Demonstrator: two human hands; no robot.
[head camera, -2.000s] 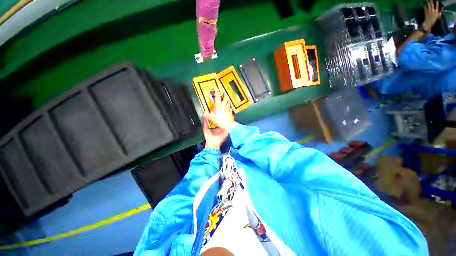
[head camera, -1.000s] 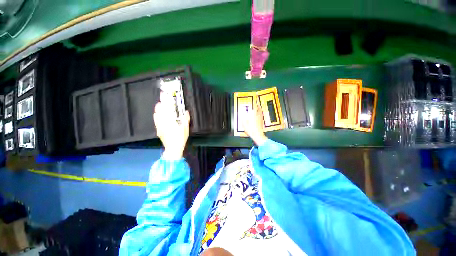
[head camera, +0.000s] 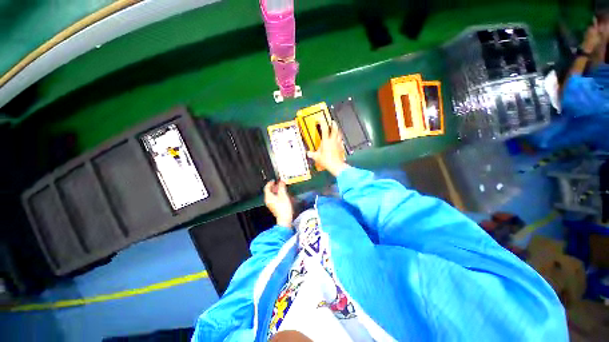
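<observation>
A silvery-white part (head camera: 290, 152) lies on the left orange fixture (head camera: 300, 179). My left hand (head camera: 278, 200) is at that fixture's near left corner, its fingers by the edge; whether it grips anything is unclear. My right hand (head camera: 328, 152) is on the second orange fixture (head camera: 312, 119), with fingers over its lower part. Another silvery-white part (head camera: 176, 167) with a small yellow spot lies in the right slot of the black tray (head camera: 110, 194). A dark flat plate (head camera: 350, 125) lies right of the fixtures.
More orange fixtures (head camera: 402, 108) stand to the right, one holding a dark glossy panel (head camera: 432, 107). Clear trays (head camera: 497, 87) are stacked beyond them. A pink-wrapped arm (head camera: 283, 50) hangs over the bench. A person's blue sleeve (head camera: 582, 100) shows at far right.
A silvery-white part now lies in the black tray slot and another on the left fixture. My left hand has moved from the tray to that fixture, my right hand onto the second fixture. The view has turned.
</observation>
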